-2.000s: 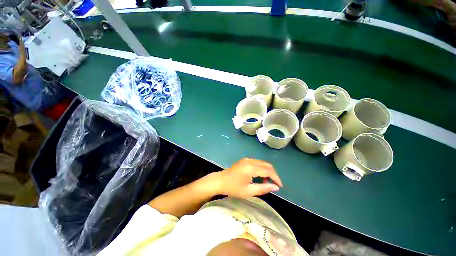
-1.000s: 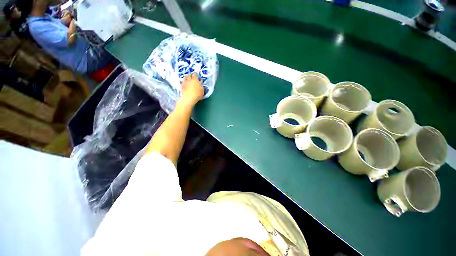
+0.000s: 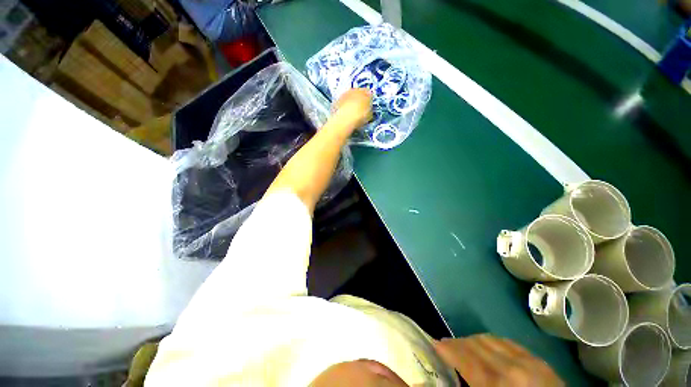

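A clear bag of blue-white rings (image 3: pixel 390 94) sits open on the green work surface near its edge. My left hand (image 3: pixel 356 107) reaches into the bag's near side; its fingertips are among the rings, and whether it holds one cannot be told. Several beige cup-shaped housings (image 3: pixel 596 310) stand together at the lower right, open sides up, some with side tabs; the frame edge cuts some off. My right hand (image 3: pixel 496 363) is blurred and partly cut off at the bottom edge, left of the housings; its fingers are unclear.
A black crate (image 3: pixel 186 121) with a clear plastic liner (image 3: pixel 220 147) stands beside the bench, left of the bag. Brown cartons (image 3: pixel 102 68) are at the upper left. A blue block (image 3: pixel 676 59) is at the far right. Part of a person in blue (image 3: pixel 220 17) shows at the top.
My left hand first moved from the bench edge to the ring bag and remains there. My right hand has come into view at the bottom. The view has turned left, so the housings appear farther right.
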